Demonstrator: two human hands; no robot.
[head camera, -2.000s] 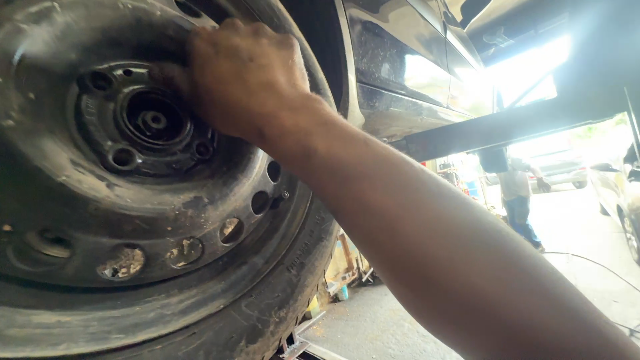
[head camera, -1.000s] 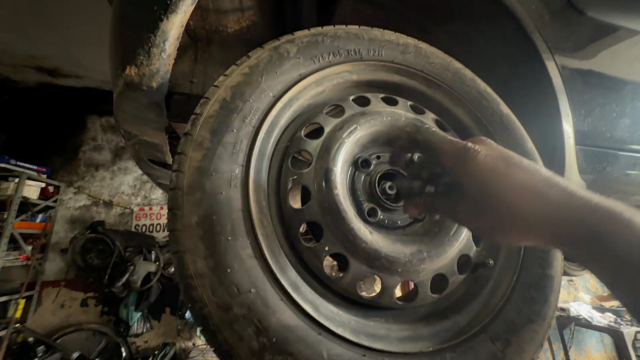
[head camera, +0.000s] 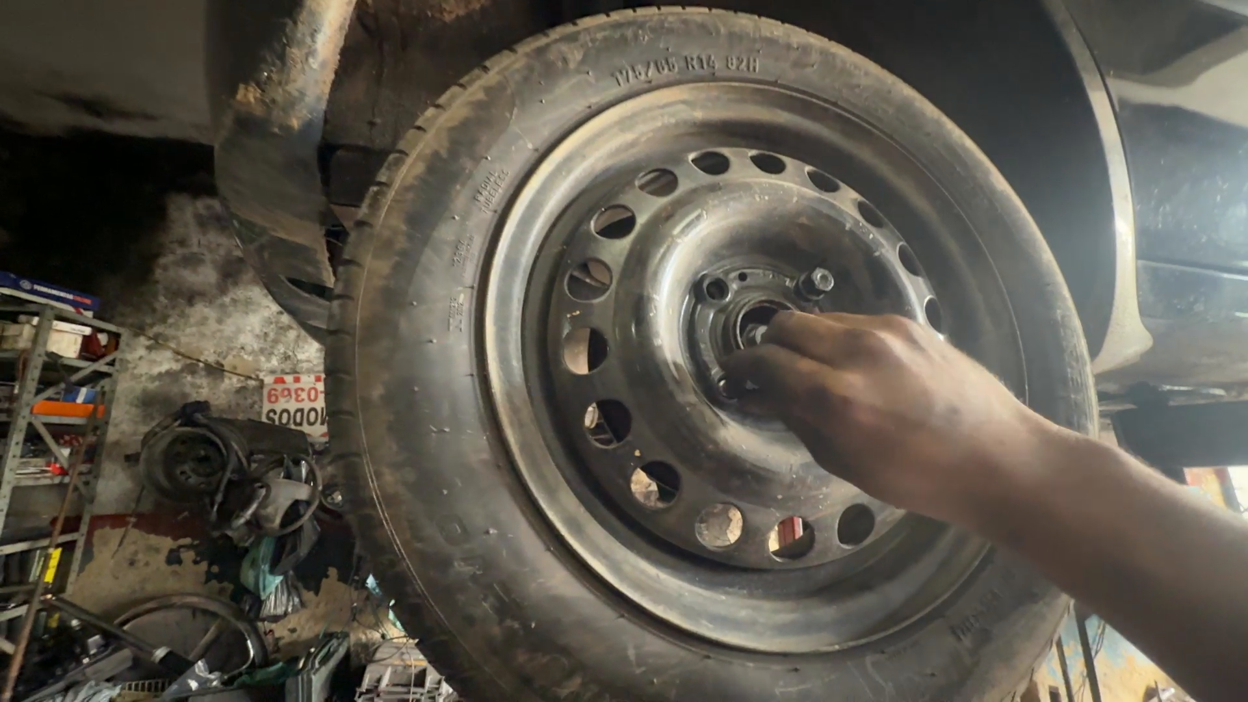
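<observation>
A black steel wheel (head camera: 673, 244) with its tyre (head camera: 419, 322) fills the middle of the head view, upright at a car's wheel arch. My right hand (head camera: 858, 390) reaches in from the right, fingers bent together at the lower part of the hub (head camera: 756, 317), by the lower left bolt hole. Whether a bolt is between the fingertips is hidden. A wheel bolt (head camera: 817, 283) stands in the upper right hole, its head sticking out. The upper left bolt hole (head camera: 717, 289) has no bolt in it. My left hand is out of view.
The dark car body (head camera: 1185, 205) borders the wheel on the right, and a rusty, worn curved panel (head camera: 283, 117) hangs at the upper left. Metal shelving (head camera: 34, 390) stands far left. Car parts, including a steering wheel (head camera: 288, 497), are piled by the stained wall (head camera: 195, 283).
My right hand has moved from the right side of the hub to its lower part. The bolt in the upper right hole now shows uncovered. The view has swung to a fuller look at the wheel.
</observation>
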